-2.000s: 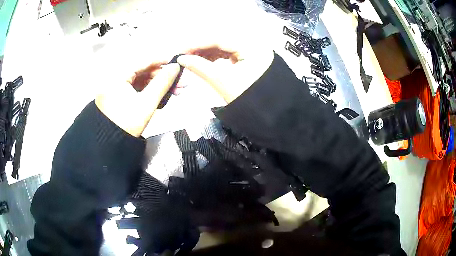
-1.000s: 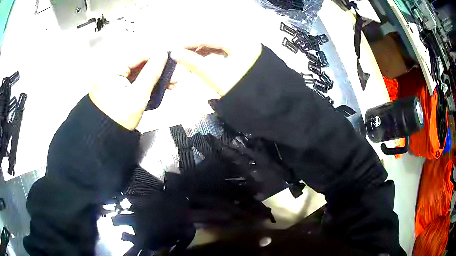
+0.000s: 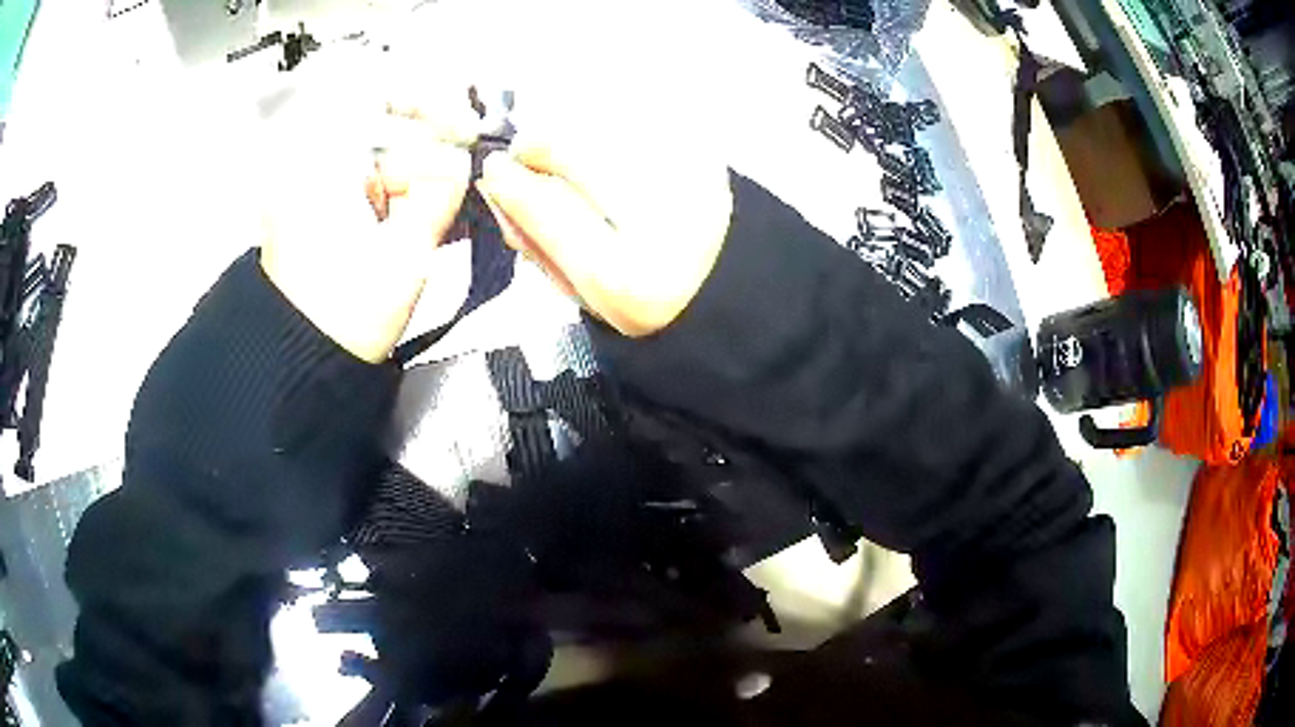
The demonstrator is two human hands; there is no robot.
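A black webbing strap [image 3: 490, 256] hangs from between my two hands and curves down toward my left cuff. A small black buckle [image 3: 492, 105] shows at its top, just above my fingertips; glare blurs its outline. My left hand [image 3: 372, 213] is closed on the strap from the left. My right hand [image 3: 575, 227] pinches the strap and buckle from the right, its thumb beside the band. Both hands are overexposed, so single fingers are hard to tell. More black webbing straps [image 3: 528, 426] lie piled close to my body, between my forearms.
Loose black buckles [image 3: 895, 178] lie at the upper right, with a clear bag [image 3: 852, 31] beyond. Strap assemblies [image 3: 36, 334] lie at the left edge. A black mug [image 3: 1115, 348], a cardboard box [image 3: 1108, 159] and orange material [image 3: 1224, 582] are at the right. Small dark pieces [image 3: 294, 46] lie at the upper left.
The strap now hangs lower and longer below my hands, and a buckle shows above my fingertips. My right hand has turned, its wrist moving lower.
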